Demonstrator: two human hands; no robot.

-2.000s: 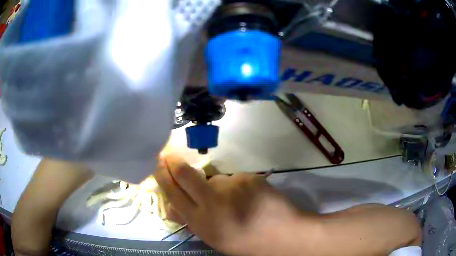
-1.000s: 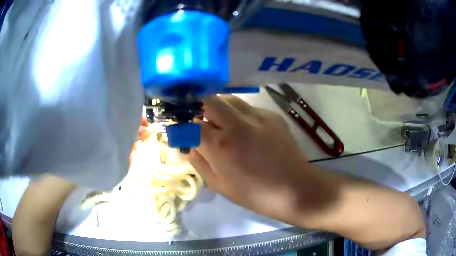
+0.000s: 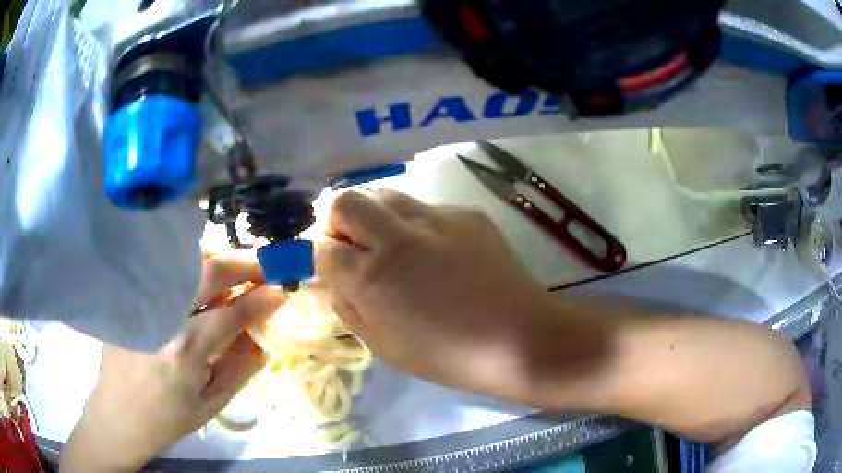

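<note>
A bunch of cream cord strands (image 3: 318, 369) lies in loops on the white table below the machine's needle area. My left hand (image 3: 198, 342) is at the strands' left side, fingers bent, with a small orange piece (image 3: 231, 296) between the fingers. My right hand (image 3: 406, 259) is to the right of the lower blue knob (image 3: 286, 260), fingers curled at the top of the strands. Its fingertips are partly hidden, and what they hold is unclear. The needle and presser foot are hidden behind the knob and hands.
Dark red thread snips (image 3: 554, 212) lie on the machine bed under the HAOSEN arm (image 3: 323, 120). A pale cloth (image 3: 102, 212) hangs at left. A larger blue knob (image 3: 152, 148) is beside it. A bobbin winder (image 3: 774, 217) is at right. Red plastic (image 3: 17, 425) shows at lower left.
The view has shifted right. My left hand, mostly behind the cloth before, now shows with the orange piece. My right hand has moved up towards the needle area, and the looped strands are more exposed.
</note>
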